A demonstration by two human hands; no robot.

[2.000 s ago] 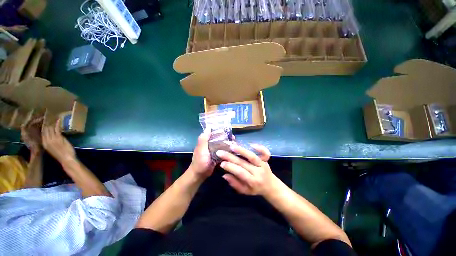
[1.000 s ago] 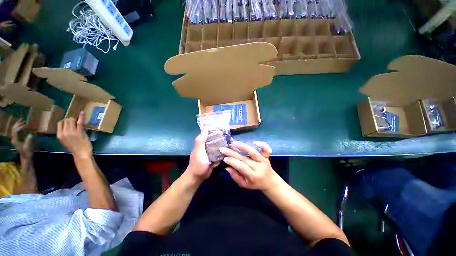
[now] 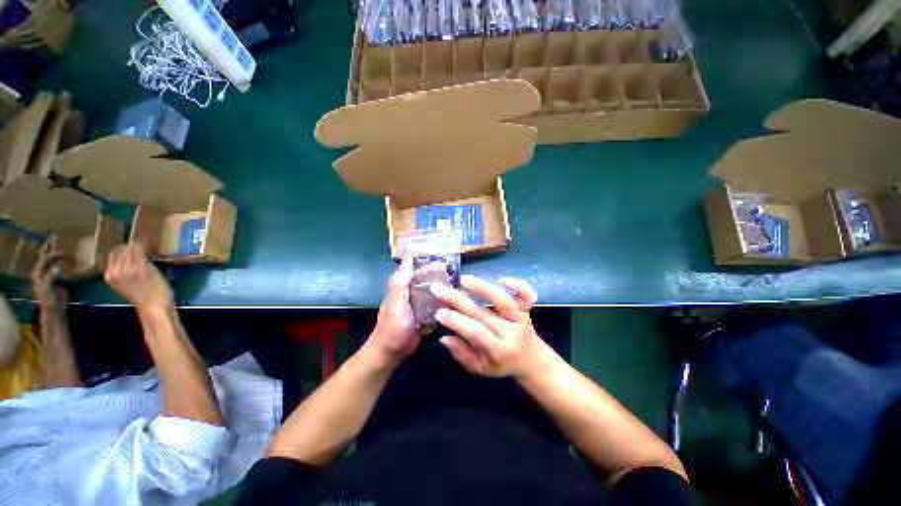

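My left hand (image 3: 396, 314) holds a dark grey-brown bagged unit (image 3: 427, 296) at the table's near edge, its shiny clear bag top (image 3: 431, 240) sticking up. My right hand (image 3: 491, 326) touches the unit's right side with its fingertips. Just behind my hands stands an open brown carton (image 3: 499, 222) with its wide lid flap (image 3: 435, 138) raised. A blue printed card (image 3: 462, 221) lies inside it, partly hidden by the bag.
Behind the carton is a large divider box (image 3: 632, 126) with upright bags. Open cartons stand right (image 3: 728, 235) and left (image 3: 225, 227). A neighbour's hand (image 3: 139, 279) is at the left cartons. A grey-blue box (image 3: 154, 125), power strip (image 3: 209, 42) and white cables (image 3: 174, 61) lie back left.
The bagged unit is tilted a little differently, and my hands stay around it. At the left, a carton with a card has come further right and the neighbour's hand has moved.
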